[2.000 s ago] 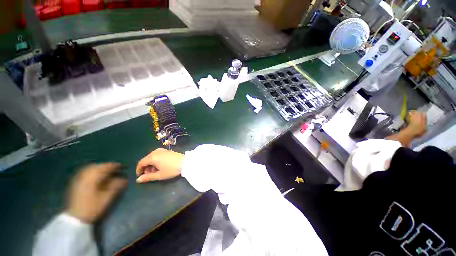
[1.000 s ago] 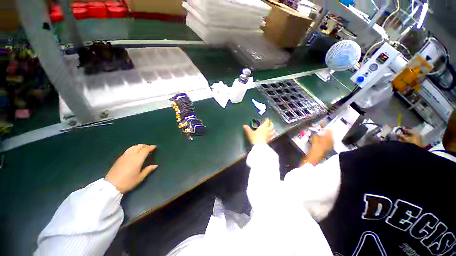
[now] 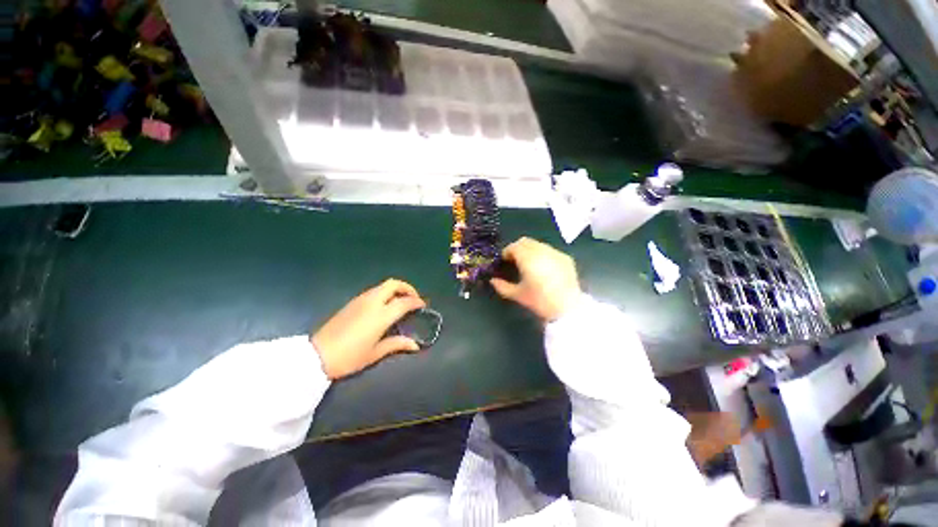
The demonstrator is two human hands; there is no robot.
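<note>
My left hand (image 3: 368, 327) rests on the green mat with thumb and fingers around a rounded-square watch case (image 3: 425, 327) with a shiny rim, lying at the fingertips. My right hand (image 3: 540, 278) is at the lower right end of the row of screen assemblies (image 3: 477, 221), a dark overlapping stack with orange-gold tails on its left side. Its thumb and fingertips close on a dark screen assembly (image 3: 504, 270) at that end, partly hidden by the fingers. Another watch piece (image 3: 72, 220) lies alone at the far left of the mat.
Behind the white rail (image 3: 134, 189) is a white blister tray (image 3: 411, 124) with dark parts (image 3: 350, 57). Coloured clips (image 3: 103, 82) lie far left. Tweezers (image 3: 276, 202) lie by the post. Wipes (image 3: 573, 201), a dispenser bottle (image 3: 627, 211) and a pocket tray (image 3: 756, 276) are right.
My right hand has moved left from near the pocket tray to the screen row. My left hand now holds a watch case. The view has turned right-to-left, showing more clips and the lone watch piece.
</note>
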